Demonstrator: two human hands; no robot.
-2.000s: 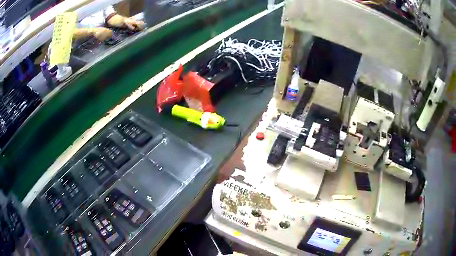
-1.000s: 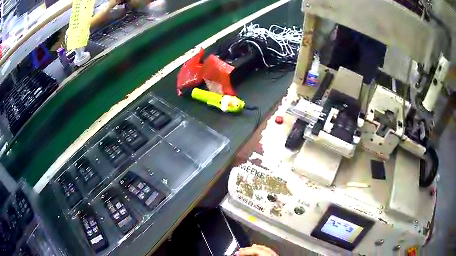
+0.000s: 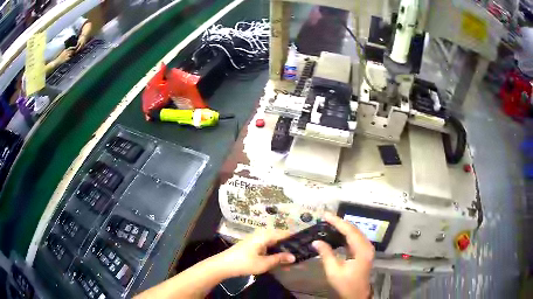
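Observation:
My left hand point(image 3: 254, 254) and my right hand point(image 3: 349, 260) both hold a black handheld unit point(image 3: 307, 240) in front of the machine, below the touchscreen panel point(image 3: 369, 226). The unit lies slanted between the fingers of both hands. Its details are partly covered by my fingers. A clear blister tray point(image 3: 166, 181) lies on the bench to the left, with black units in several pockets and some pockets at its right side without units. The left fixture point(image 3: 332, 111) holds a black part. The right fixture point(image 3: 425, 99) is at the machine's right.
A yellow-green electric screwdriver point(image 3: 188, 117) and a red plastic bag point(image 3: 169, 90) lie behind the tray, near tangled white cables point(image 3: 236, 41). The off-white driver head point(image 3: 404, 32) stands over the machine. An emergency stop point(image 3: 463, 242) is at the right front. Another person's hands show at upper left.
Both my hands have come into view with a black unit between them. The view has shifted right, showing the driver head and emergency stop more fully.

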